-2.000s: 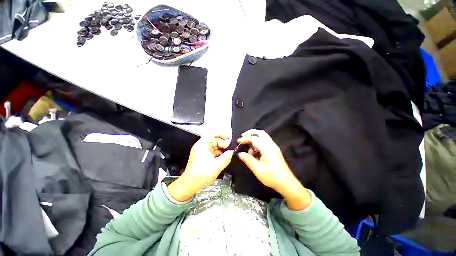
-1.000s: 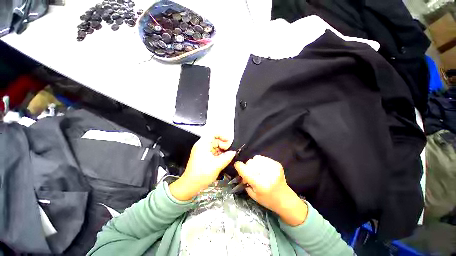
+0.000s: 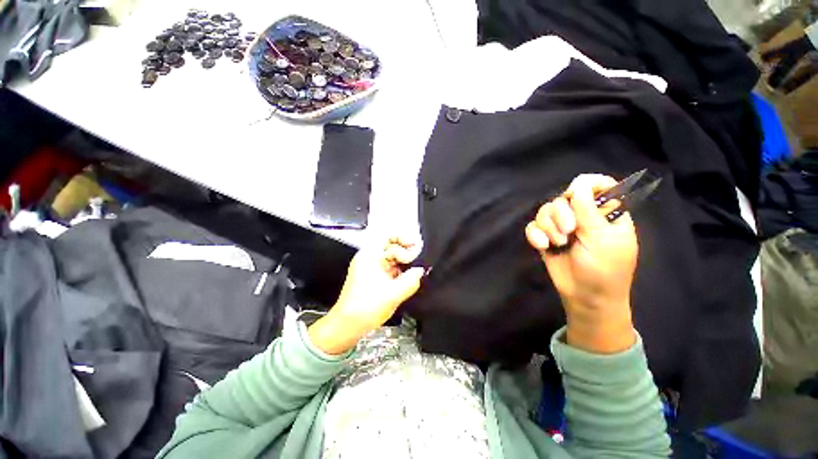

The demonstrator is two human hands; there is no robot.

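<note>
The black jacket (image 3: 520, 179) lies over the table and lap, its straight front edge to the left. Two dark buttons are in line on it, the upper (image 3: 453, 115) and the lower (image 3: 429, 191). My left hand (image 3: 381, 287) pinches the front edge below them, at a small dark button partly hidden by the fingertips. My right hand (image 3: 587, 242) is raised over the jacket, well to the right, closed around dark snips (image 3: 632, 190) whose blades stick out past it. No needle or thread can be made out.
A blue-rimmed tub (image 3: 314, 115) of dark buttons stands at the back, with loose buttons (image 3: 199, 38) left of it. A black phone (image 3: 343, 175) lies between tub and jacket. Dark grey garments (image 3: 197, 287) are at left. Black garments (image 3: 628, 45) are heaped at upper right.
My right hand has moved from beside my left at the front edge up and to the right, with the snips now pointing away. My left hand stays at the edge.
</note>
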